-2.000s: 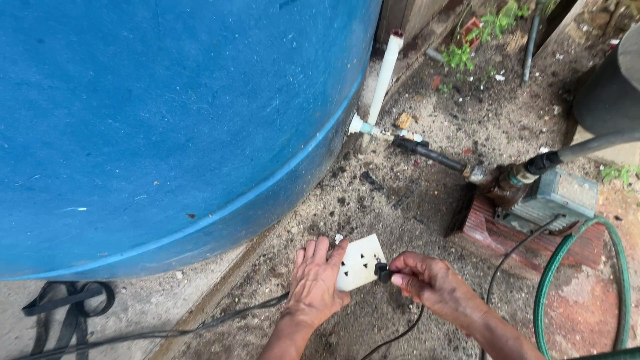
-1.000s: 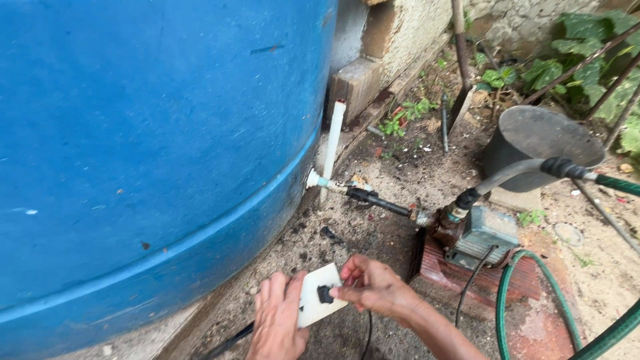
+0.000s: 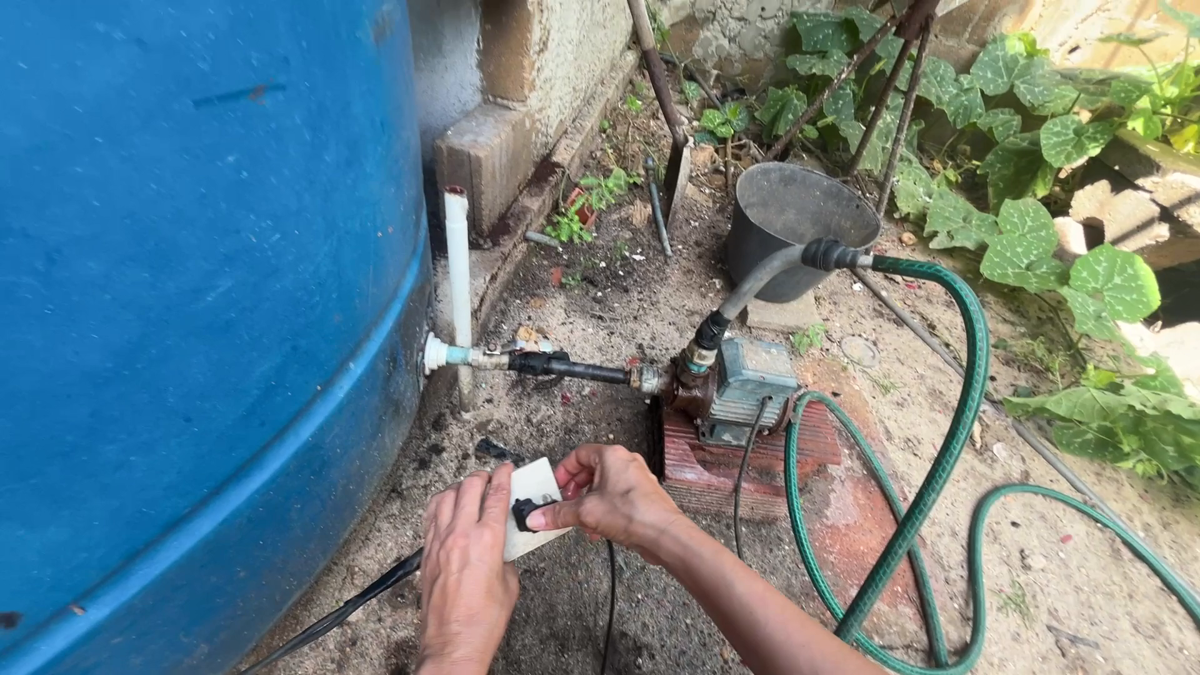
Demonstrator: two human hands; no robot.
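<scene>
My left hand [image 3: 469,553] grips the left edge of a white electrical outlet box [image 3: 534,483], from which a black cable [image 3: 352,605] runs down to the left. My right hand [image 3: 614,497] holds a black plug [image 3: 527,514] against the face of the box, thumb on the plug; its prongs are hidden. A thin black cord [image 3: 611,600] hangs below that hand. Beyond the hands, an electric water pump [image 3: 745,389] sits on a red ribbed clay block [image 3: 750,459], joined by a black pipe [image 3: 595,372] to the fitting on a large blue tank [image 3: 206,281].
A green hose [image 3: 975,375] loops from the pump's outlet across the sandy ground at right. Behind the pump stand a dark bucket [image 3: 806,206], a shovel [image 3: 661,84] and leafy vines [image 3: 1022,244]. An upright white pipe [image 3: 457,272] is beside the tank.
The plug, held at the right edge of the outlet box two seconds ago, is now against the middle of its face. The view has tilted up and swung right.
</scene>
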